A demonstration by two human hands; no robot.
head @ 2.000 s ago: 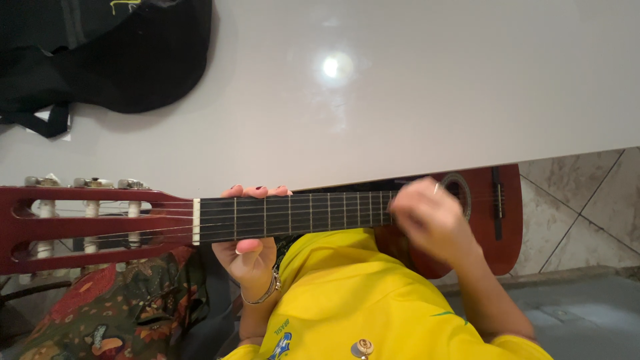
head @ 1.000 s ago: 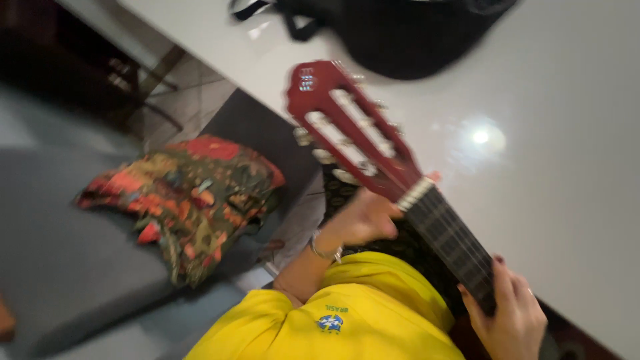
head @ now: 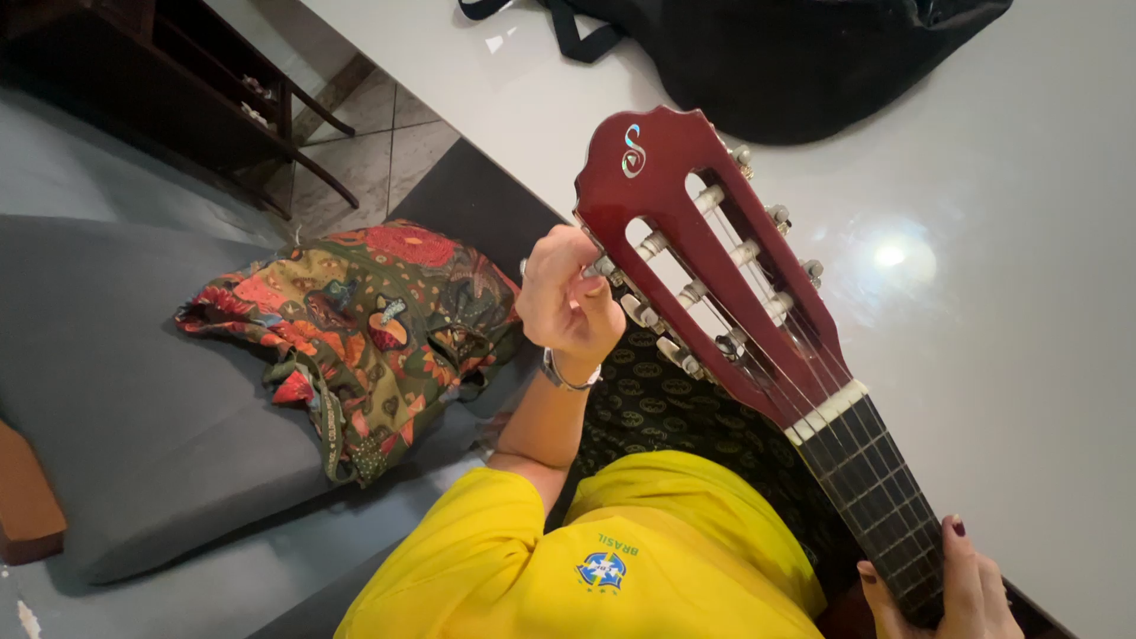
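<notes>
A classical guitar's dark red slotted headstock (head: 701, 240) points up and left across the view, its white nut (head: 827, 412) and black fretboard (head: 887, 506) below. My left hand (head: 571, 297) has thumb and fingers closed on the tuning peg (head: 600, 268) nearest the headstock's tip, on the left side. Two more pegs sit below that hand, and others line the right side. At the lower right my right hand (head: 958, 586) grips the neck, thumb on one side and fingers on the other. The guitar's body is out of view.
A white glossy table (head: 994, 355) lies beneath and right of the headstock. On it rests a black soft case (head: 790, 71). A floral cloth bag (head: 382, 328) lies on the grey upholstered seat (head: 151, 390) at left. Dark wooden furniture (head: 177, 98) stands at the upper left.
My left hand has gone from the fretboard to a tuning peg. My right hand has left the area near the sound hole and now holds the neck. The view has swung toward the headstock.
</notes>
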